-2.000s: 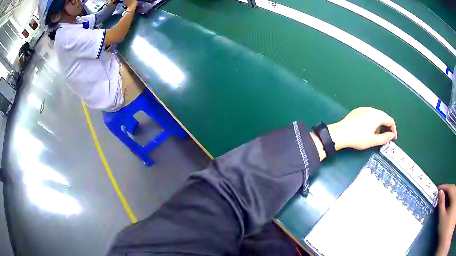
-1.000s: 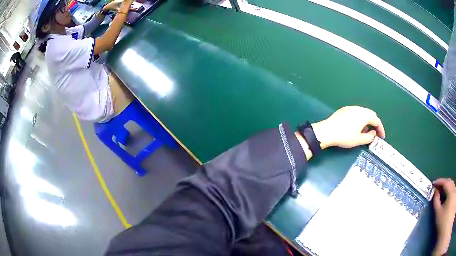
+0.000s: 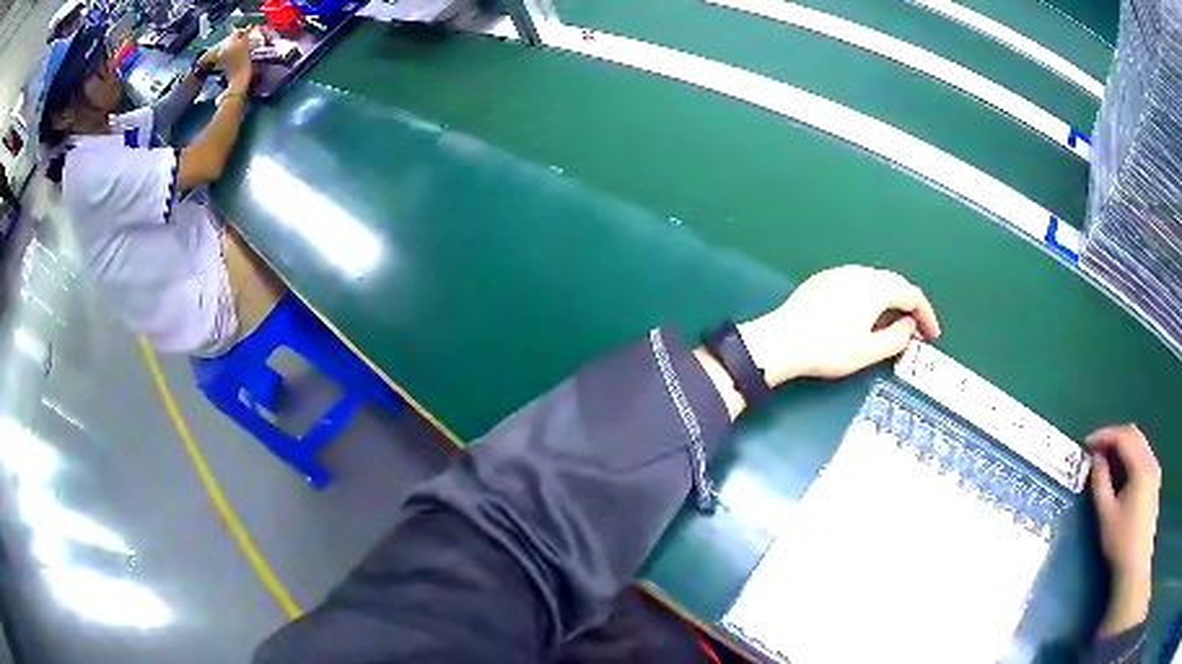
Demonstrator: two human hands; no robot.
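A long narrow silvery-white housing [image 3: 996,413] with small marks along its face lies along the far edge of the clear blister tray [image 3: 966,454]. My left hand [image 3: 843,322], with a dark wristband, grips the housing's left end between thumb and fingers. My right hand [image 3: 1125,490] holds its right end at the fingertips. The near part of the tray shows as a bright, overexposed white square [image 3: 894,558]. Rounded pockets show along its far edge.
The tray lies on the glossy green bench [image 3: 519,260]. A tall shiny stack [image 3: 1141,175] stands at the far right, beside white line strips [image 3: 804,97]. A person in a white shirt [image 3: 149,247] sits on a blue stool [image 3: 292,376] at the left.
The whole view has shifted, so hands, housing and tray appear further left and more of the stack shows. Both hands keep their hold on the housing's ends.
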